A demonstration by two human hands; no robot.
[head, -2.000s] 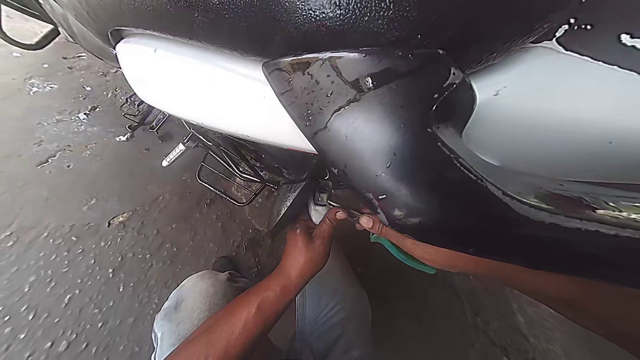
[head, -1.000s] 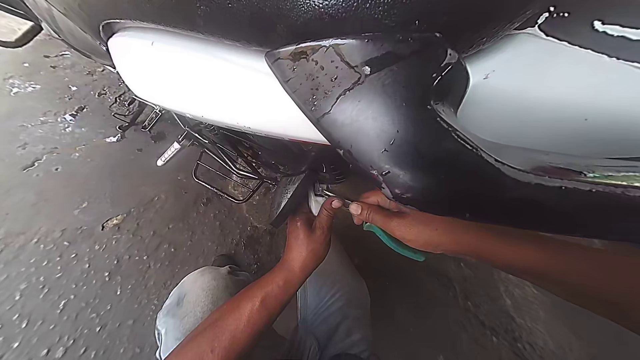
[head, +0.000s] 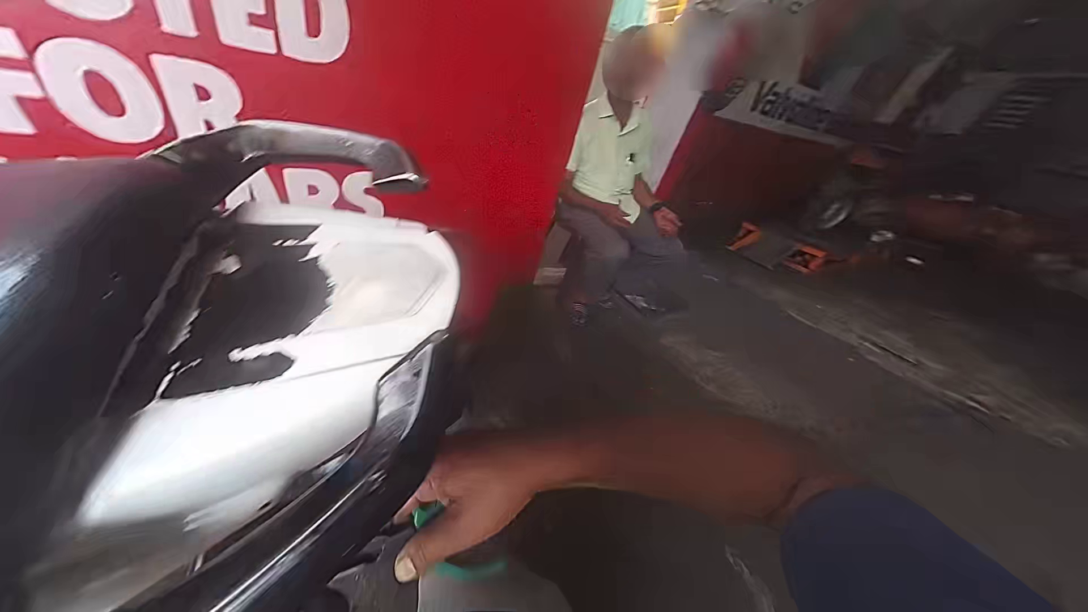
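Observation:
My right hand (head: 476, 501) reaches in from the lower right, beside the lower edge of the scooter's rear side panel (head: 280, 425). It is closed around a green-handled hand tool (head: 472, 568), whose handles show at the palm and below the fingers; the tool's head is hidden. The panel is white and black, wet-looking, with the dark seat (head: 51, 280) on its left and a grab rail (head: 323, 144) above. My left hand is not in view. The near part of the picture is blurred by motion.
A red wall (head: 476, 127) with white lettering stands behind the scooter. A person (head: 608, 170) in a pale shirt sits beyond it. Orange-and-dark items (head: 803, 255) lie on the floor at the right, near dark machinery parts.
The view has swung up and sideways to the scooter's rear and the wall. My left hand, at the scooter's underside earlier, has left the picture. The green-handled tool remains in my right hand.

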